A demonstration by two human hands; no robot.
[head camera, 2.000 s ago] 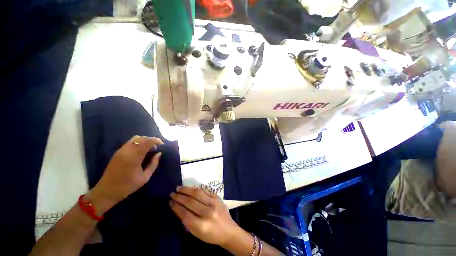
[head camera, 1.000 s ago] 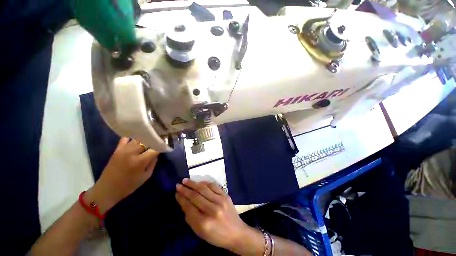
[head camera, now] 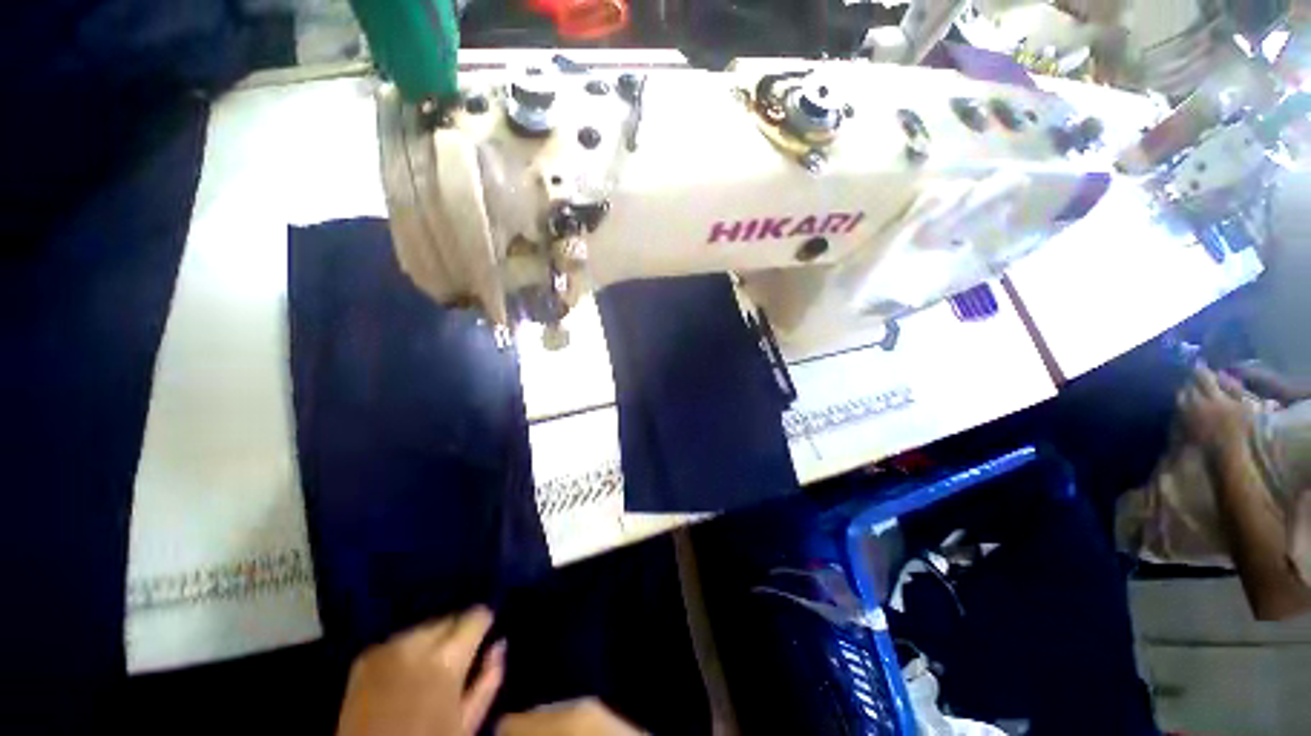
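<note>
A large navy garment piece [head camera: 410, 431] lies on the white machine table and runs under the needle area of the white HIKARI sewing head [head camera: 647, 187]. It hangs over the near edge. My left hand [head camera: 417, 673] is at the bottom, its fingertips on the cloth's lower part at the table edge. My right hand [head camera: 572, 718] is mostly cut off by the bottom edge, beside the left one; its fingers and hold are hidden. A small navy panel [head camera: 697, 396] lies flat right of the needle.
A navy heap [head camera: 72, 331] drapes over the table's left. A blue plastic crate [head camera: 863, 554] with dark cloth and white strips stands below the near edge. Another person's arm [head camera: 1248, 496] is at right. A green cover [head camera: 413, 43] stands above the head's left end.
Both hands have moved down and back from the needle toward the near edge. The garment piece now lies longer and straighter below the needle. The view has shifted back from the machine.
</note>
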